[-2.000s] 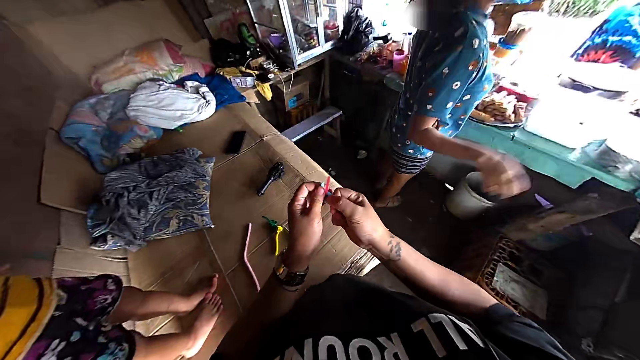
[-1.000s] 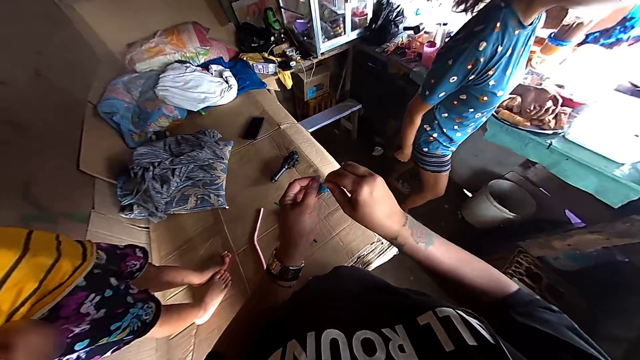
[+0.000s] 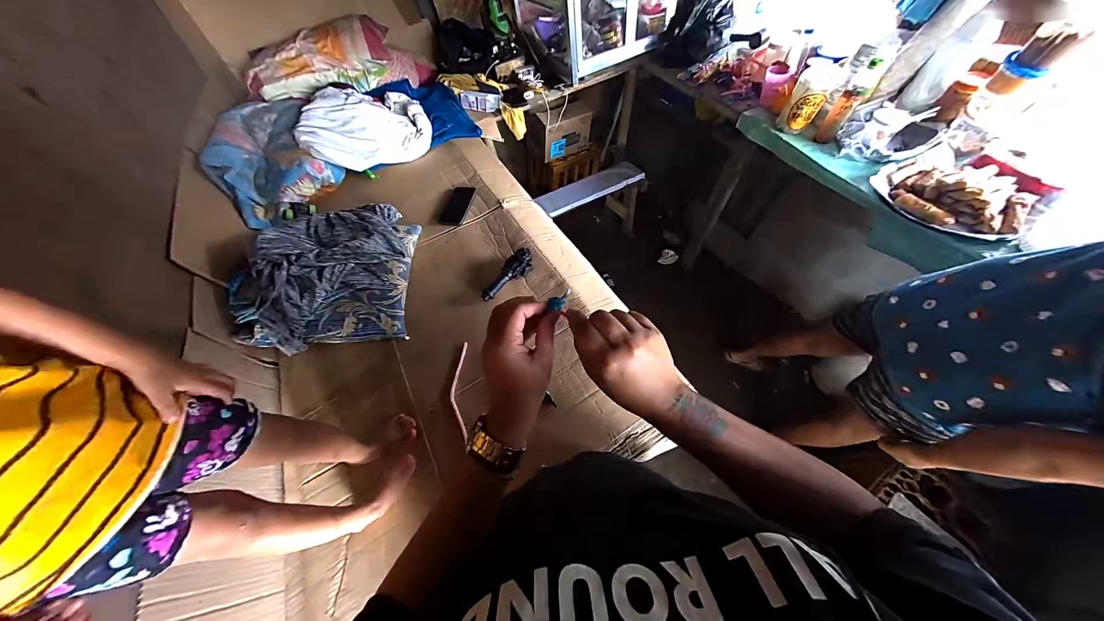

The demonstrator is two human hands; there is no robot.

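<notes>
My left hand [image 3: 519, 358], with a gold-coloured watch at its wrist, pinches a small blue object [image 3: 557, 304] between thumb and forefinger; its kind is too small to tell. Against its right side are the curled fingers of my right hand [image 3: 623, 358], closed around something mostly hidden, with a little red showing between the two hands. Beyond my left hand a black handheld tool or device [image 3: 509, 273] lies on the cardboard. A pink flexible strip or tube [image 3: 457, 392] lies left of my left wrist. Farther back rests a black smartphone [image 3: 457, 206].
Cardboard sheets [image 3: 345, 405] cover the surface. A dark patterned pillow with cloth [image 3: 332, 280] and heaped clothes [image 3: 362, 128] lie at left. One person's bare legs [image 3: 302, 509] reach in from the left; another person stands at right by a green table [image 3: 811, 172] with a food tray [image 3: 957, 203].
The person at right has moved from beside the food tray toward the lower right. Two seconds ago a red piece and a yellow-green tool showed near my hands; a blue piece is now in my fingers.
</notes>
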